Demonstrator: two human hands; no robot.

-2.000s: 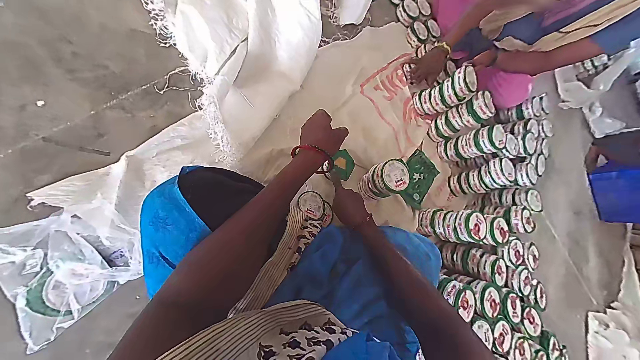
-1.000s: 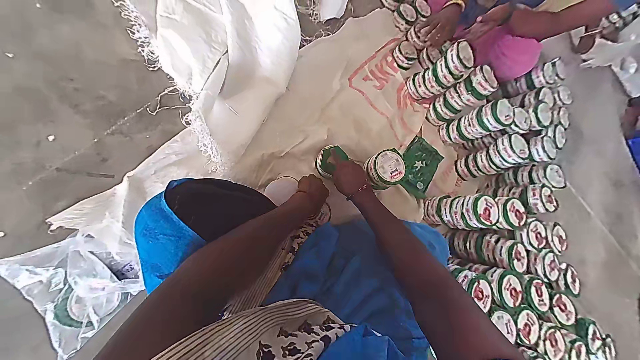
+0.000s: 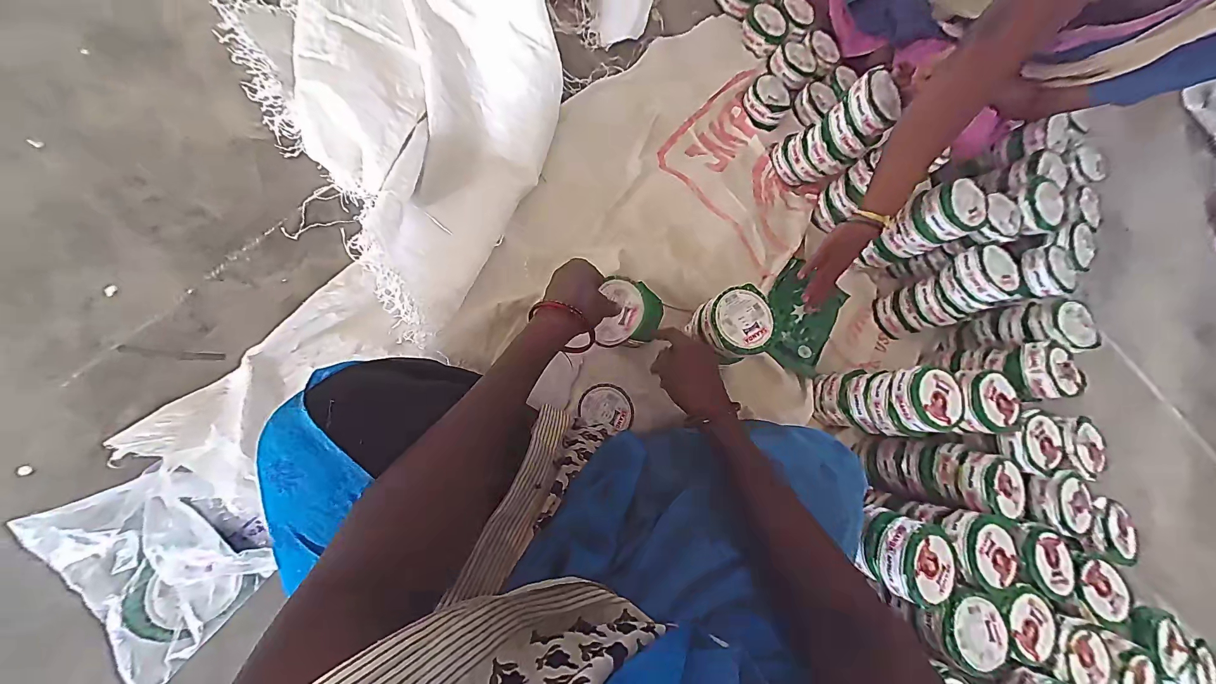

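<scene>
My left hand point(image 3: 581, 296) grips a round white disc with a green band point(image 3: 624, 312), a roll or container whose kind I cannot tell. Beside its lower right edge is my right hand point(image 3: 688, 372), index finger extended towards the green band; whether it holds anything is not clear. To the right, a short stack of round white-and-green items point(image 3: 741, 321) stands on the cloth sheet, touching a green printed sheet point(image 3: 803, 318). Another round item with a printed white face point(image 3: 605, 408) lies near my lap, below both hands.
Many stacks of similar round items point(image 3: 950, 399) fill the right side. A co-worker's hand point(image 3: 836, 256) reaches down onto the green printed sheet. White woven sacking point(image 3: 437, 123) lies at upper left, and a clear plastic bag point(image 3: 171, 579) at lower left.
My left hand has moved up from near my lap and now grips the round item. The co-worker's hand has come down from the upper right to the green sheet.
</scene>
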